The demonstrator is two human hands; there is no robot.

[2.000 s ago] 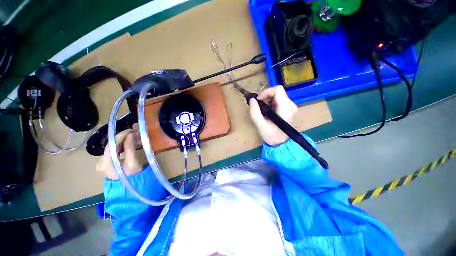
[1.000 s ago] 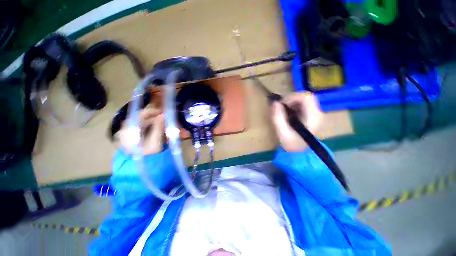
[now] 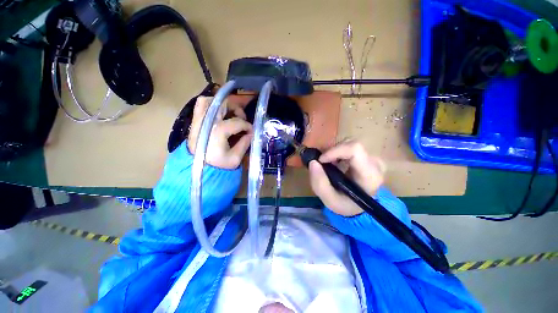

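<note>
The black round ear cup (image 3: 292,116) lies open side up on the reddish-brown block (image 3: 327,116), with a shiny whitish-silver centre. My right hand (image 3: 349,174) holds the black soldering iron (image 3: 373,208) like a pen, its metal tip at the shiny centre. My left hand (image 3: 223,131) is at the cup's left rim, thumb and fingertips close together on the edge; any thin wire between them cannot be made out. Two pale clear loops (image 3: 199,177) arch over my left hand towards my body. Thin leads run from the cup's lower edge.
A black block-like second cup (image 3: 269,74) and straight boom microphone (image 3: 367,81) lie beyond the work. Another headset (image 3: 125,67) is at left. The blue tray (image 3: 443,154) at right holds an iron stand, yellow sponge (image 3: 454,118) and green reel (image 3: 543,46). A thin V-shaped silvery piece (image 3: 350,55) lies on the cardboard.
My right hand has brought the iron left from beside the block to the cup's centre. My left hand has moved up to the cup's rim. The view has shifted, so the bench sits further right.
</note>
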